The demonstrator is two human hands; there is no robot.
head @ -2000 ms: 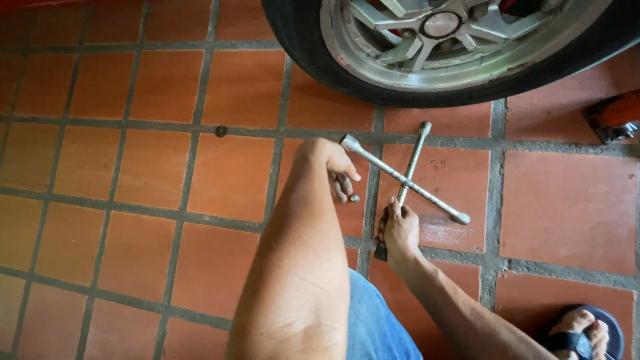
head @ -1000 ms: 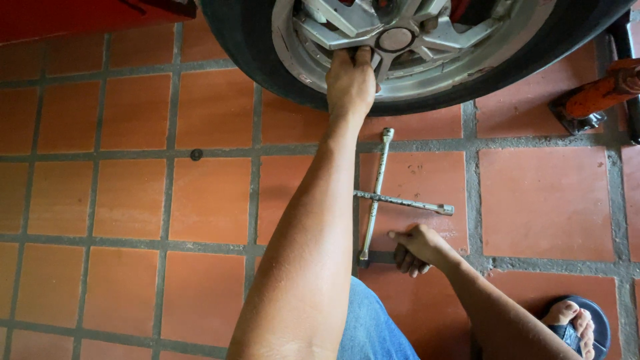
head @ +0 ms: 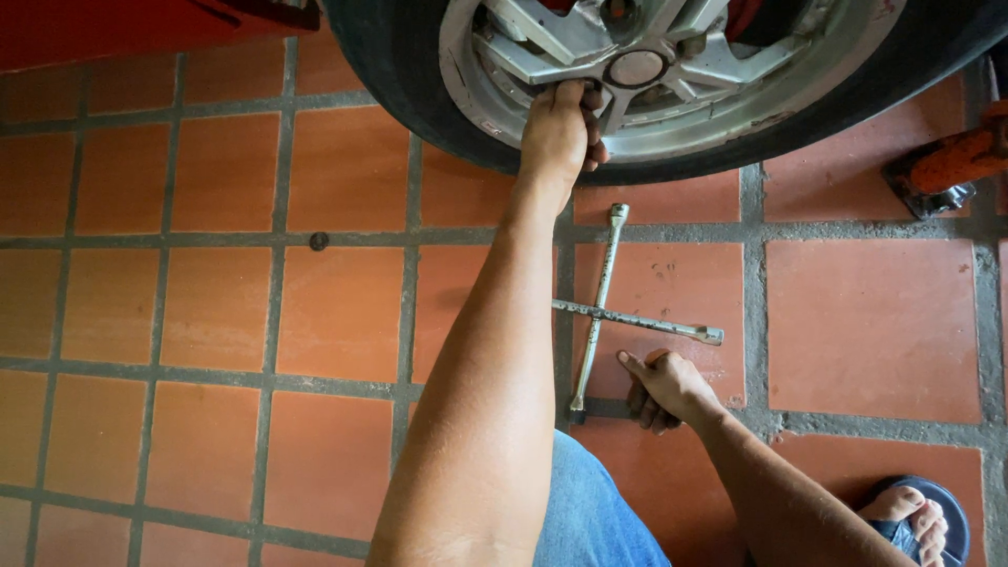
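My left hand (head: 559,134) reaches to the alloy wheel (head: 543,27), its fingertips among the spokes just left of the round centre cap (head: 636,68). Its lower fingers are curled, and whether it grips anything there cannot be seen. A metal four-way lug wrench (head: 602,287) lies on the tiles below the tyre (head: 394,79), one arm partly hidden behind my left forearm. Just below the wrench's right arm is my right hand (head: 665,390), thumb extended and fingers loosely bent, with nothing visible in it.
An orange-red metal tool or stand (head: 949,169) is on the floor at the right. A small dark round object (head: 319,241) lies on a grout line at left. Red bodywork (head: 142,31) overhangs the top left. My sandalled foot (head: 925,516) is at the lower right.
My left hand has moved from beside the lug wrench up to the wheel. My right hand has let go of the wrench, which now lies turned differently on the tiles.
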